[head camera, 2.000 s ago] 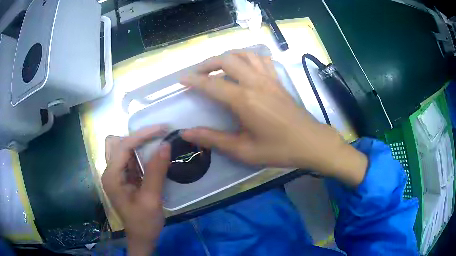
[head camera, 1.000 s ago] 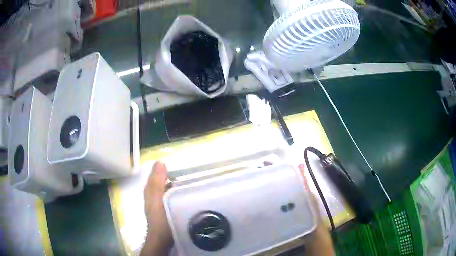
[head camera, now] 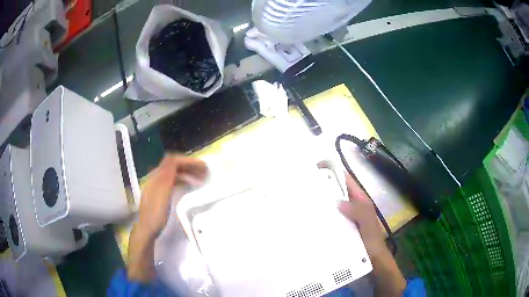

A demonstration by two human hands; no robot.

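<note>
A white housing unit [head camera: 272, 232] lies in front of me over the bright mat, tilted, with its plain face up. Small screw holes show near its corners and two vent-hole patches at its near edge. Glare washes out much of it. My right hand [head camera: 362, 212] grips its right edge, thumb on top. My left hand [head camera: 174, 180] is at its upper left corner, fingers bent and slightly blurred; whether it touches the housing is unclear. Wrinkled clear film [head camera: 180, 255] lies by the left edge. The round black lens is not visible on this unit.
Two upright white units [head camera: 75, 156] stand at left. Behind the mat are a speckled dark pad [head camera: 203, 119], crumpled white wipe [head camera: 271, 98], black pen-like tool [head camera: 304, 113], bag of black parts [head camera: 183, 55] and fan [head camera: 301, 17]. A black screwdriver [head camera: 403, 180] lies right, beside a green crate [head camera: 481, 232].
The housing has been turned over from its lens face to its vented face. My left hand has moved to its upper left corner. The view has shifted, and clear film now shows at left.
</note>
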